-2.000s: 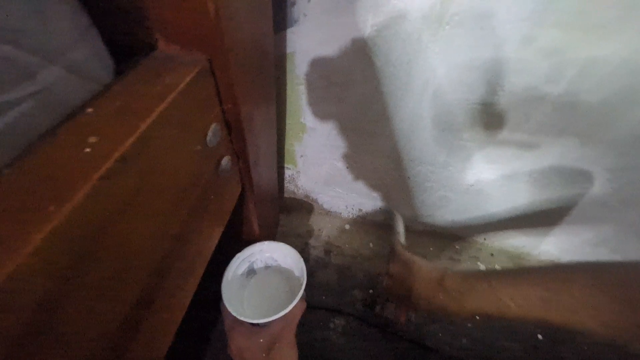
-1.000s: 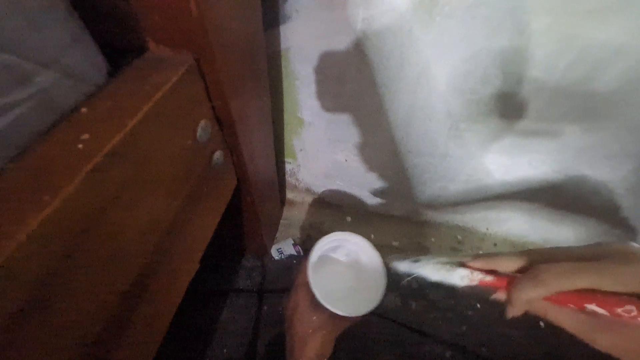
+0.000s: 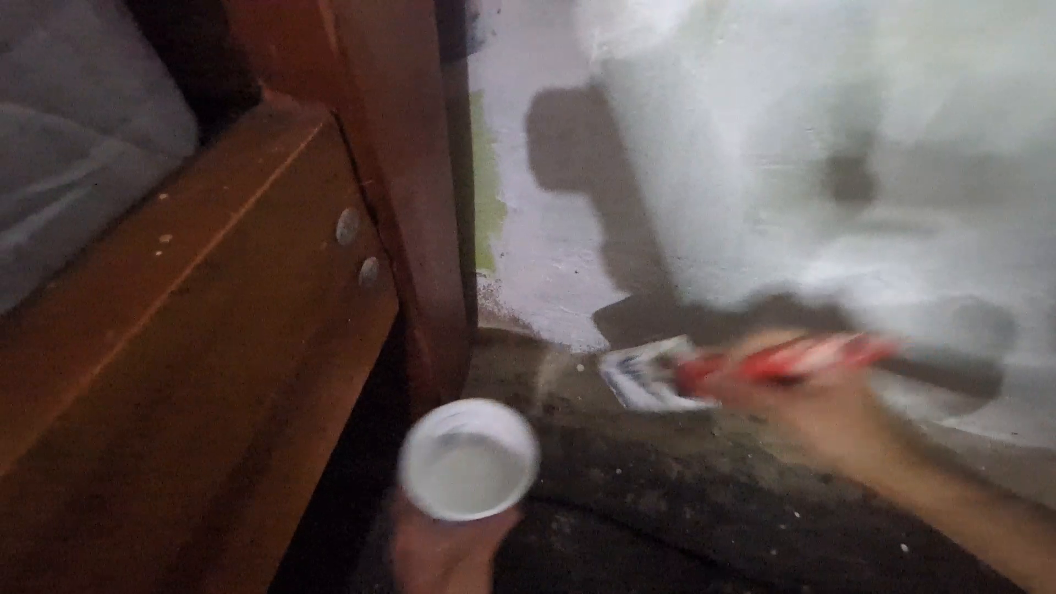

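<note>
At the bottom centre, my left hand (image 3: pixel 450 540) holds a white cup (image 3: pixel 469 460) with pale paint in it, tilted so its inside shows. Right of centre, my right hand (image 3: pixel 792 396) is closed around the red handle of a paintbrush (image 3: pixel 656 375). The brush head is white with paint, blurred, and points left near the foot of the wall; whether it touches the wall I cannot tell. Behind it the wall (image 3: pixel 759 165) carries whitish paint, with a strip of green showing beside the wooden post. Shadows of a hand and other shapes fall on the wall.
A brown wooden bed frame rail (image 3: pixel 206 330) with two round bolt heads runs along the left and joins an upright wooden post (image 3: pixel 404 190). Greyish fabric or plastic (image 3: pixel 74 140) lies behind the rail. The dark floor (image 3: pixel 660 511) bears small pale specks.
The brush in my right hand has swung from pointing level over the floor to a raised, turned pose nearer the wall. My left hand with the cup has moved left since one second ago.
</note>
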